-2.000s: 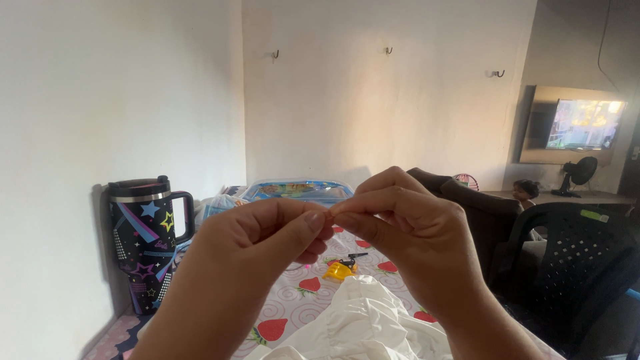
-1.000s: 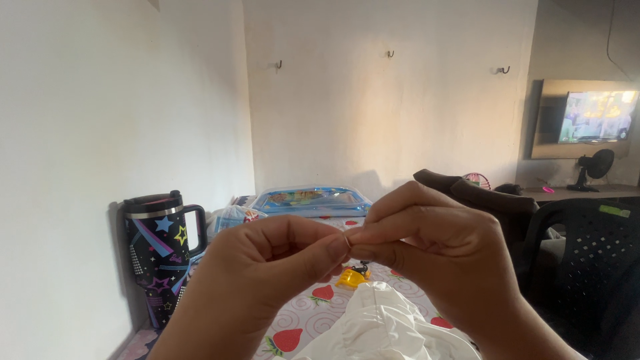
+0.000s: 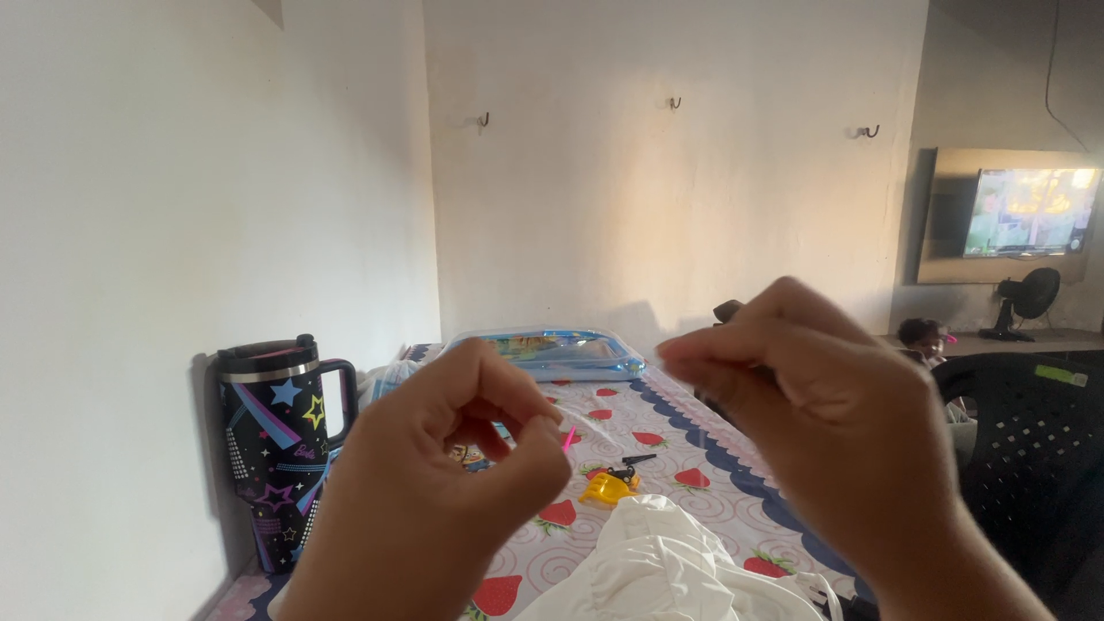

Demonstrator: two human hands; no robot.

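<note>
My left hand is raised over the table, thumb and fingertips pinched together. My right hand is up at the right, its thumb and index finger also pinched. Whether either hand holds something thin, such as thread, is too small to tell. Between and below them lies white gathered fabric at the near edge of view. Just beyond the fabric is a yellow plastic hair claw clip or similar small item, with a small black item behind it.
A black star-patterned tumbler stands at the left by the wall. A blue package in clear plastic lies at the far end of the strawberry-print tablecloth. A black plastic chair is at the right, with a person beyond.
My hands were together at the fingertips in both earlier frames. They are now apart, the left one to the left and the right one to the right.
</note>
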